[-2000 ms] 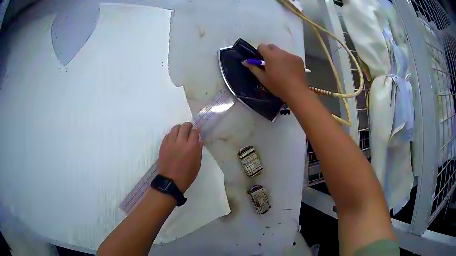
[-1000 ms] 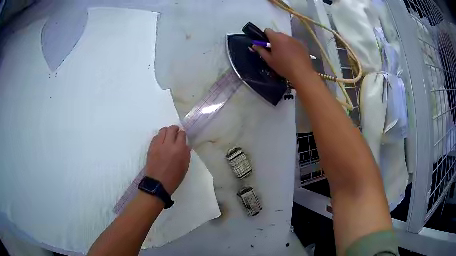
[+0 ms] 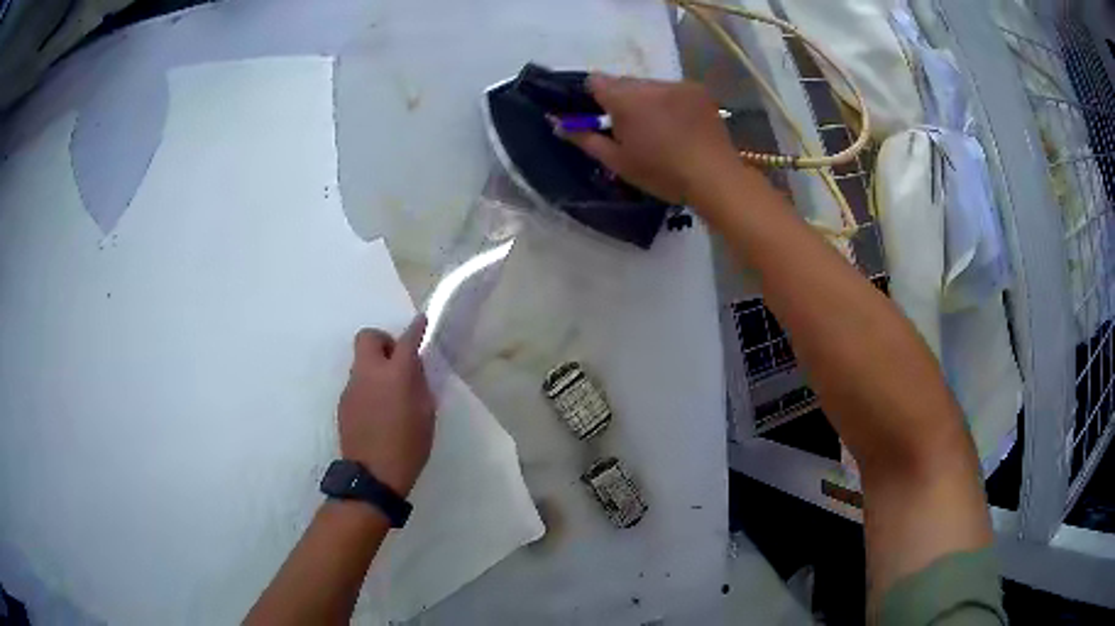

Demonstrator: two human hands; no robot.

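Note:
My right hand (image 3: pixel 660 137) grips the handle of the black steam iron (image 3: pixel 572 184), which sits on the table, and also holds a pen (image 3: pixel 585 122) with a purple end. My left hand (image 3: pixel 386 401), with a black watch on the wrist, holds the clear ruler (image 3: pixel 471 275) near the right edge of the cream garment panel (image 3: pixel 220 355). The ruler looks bent, with a bright glare along it, and its far end meets the iron's plate. The panel lies flat, its V neck at the upper left.
Two patterned metallic blocks (image 3: pixel 577 400) lie right of the panel on the pale table (image 3: pixel 660 367); the lower block (image 3: pixel 614 492) is nearer me. Yellow-tan hoses (image 3: pixel 862 116) run beyond the right edge. Cream cloth (image 3: pixel 911 232) hangs by a white wire rack (image 3: pixel 1021 367).
The iron and right hand have shifted left. My left hand has changed from lying flat on the ruler to gripping it, and the ruler now bends. The panel shows further left and lower.

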